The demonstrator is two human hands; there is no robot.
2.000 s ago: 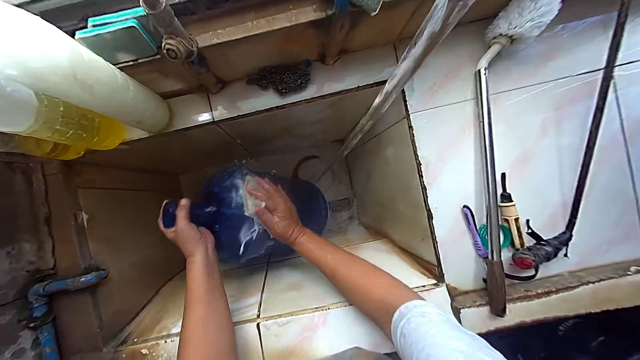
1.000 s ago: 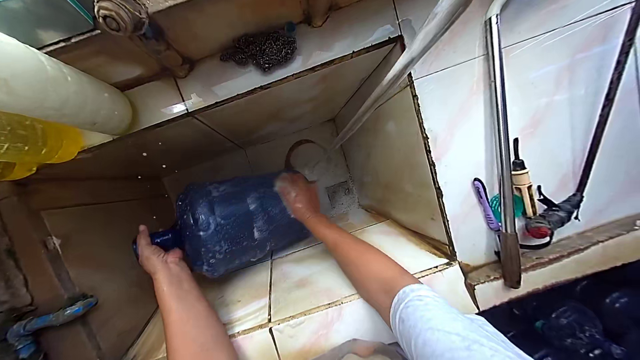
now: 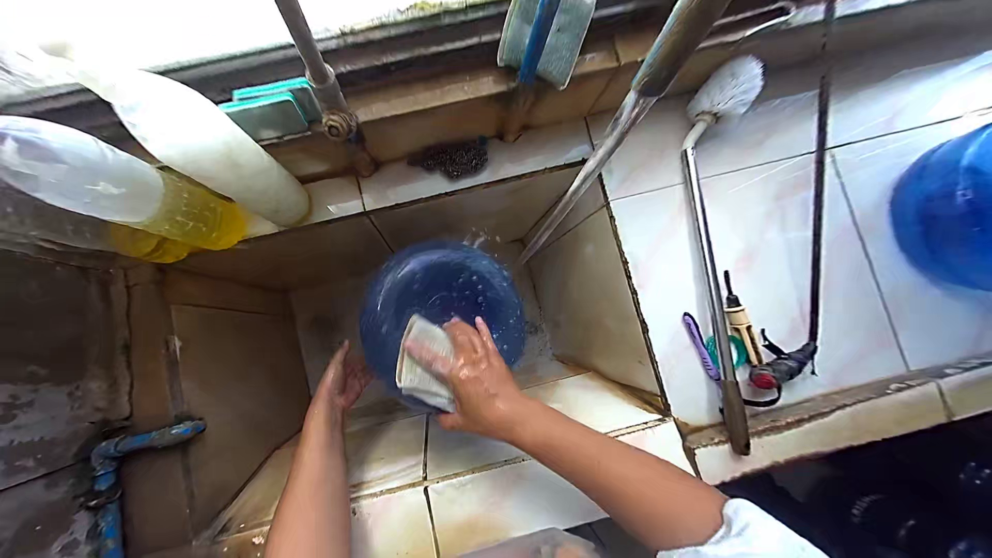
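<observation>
A large blue plastic water bottle (image 3: 446, 287) stands on end in the tiled sink basin (image 3: 597, 310), its round end facing up, wet and with drops on it. My right hand (image 3: 484, 376) grips a pale scrubbing pad (image 3: 425, 364) and presses it on the near side of that round end. My left hand (image 3: 343, 380) is at the bottle's left side, fingers apart; whether it touches the bottle is hard to tell. The neck of the bottle is hidden beneath it. Water runs from a hose or pipe (image 3: 593, 167) into the basin behind the bottle.
A steel scourer (image 3: 453, 159) lies on the back ledge, near green-backed pads (image 3: 267, 115). Bottles of yellow liquid (image 3: 198, 217) are at the left, above a blue pipe (image 3: 151, 440). A long-handled white brush (image 3: 705, 209) and small tools (image 3: 742, 329) lie right, with another blue bottle (image 3: 949, 209) beyond.
The bottle, lying on its side before, now has its round end up. My left hand has let go of its neck. The view has shifted, and another blue bottle shows at the right.
</observation>
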